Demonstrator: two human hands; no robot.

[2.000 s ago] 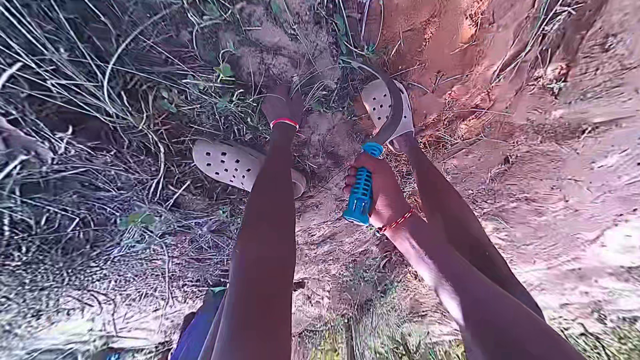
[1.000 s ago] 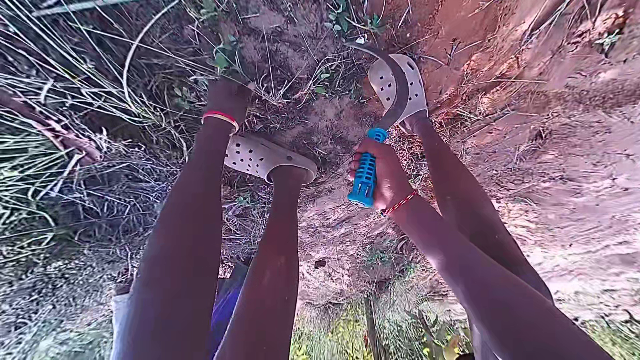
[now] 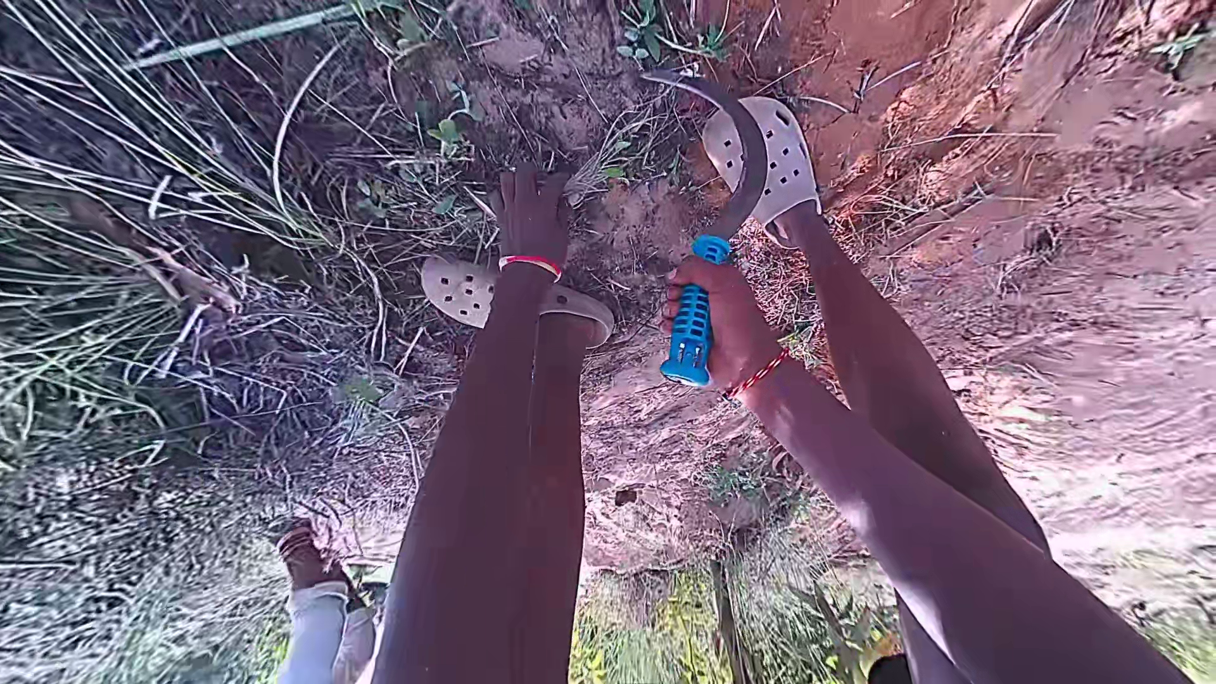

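My right hand [image 3: 724, 318] grips the blue plastic handle [image 3: 692, 328] of a sickle. Its curved metal blade [image 3: 750, 157] rises from the fist and bends left at the top, passing in front of the clog [image 3: 784, 157] on my right foot. My left hand [image 3: 532, 217], with a red and white band at the wrist, reaches down to low weeds and dry grass [image 3: 608, 171] on the soil. Its fingers point away from me; whether they hold any stems is hard to tell. Below this hand, my left foot wears the other perforated clog [image 3: 461, 290], partly behind the forearm.
Long grass blades [image 3: 190, 180] and dry stalks fill the left side. Bare reddish soil [image 3: 1026, 313] stretches along the right. At the lower left, another person's foot and light-coloured trouser leg [image 3: 318, 617] show. Small green plants [image 3: 644, 38] grow near the top.
Over the last second my left hand has moved right, from the left of the clog to the weeds between my feet. My right hand keeps hold of the sickle.
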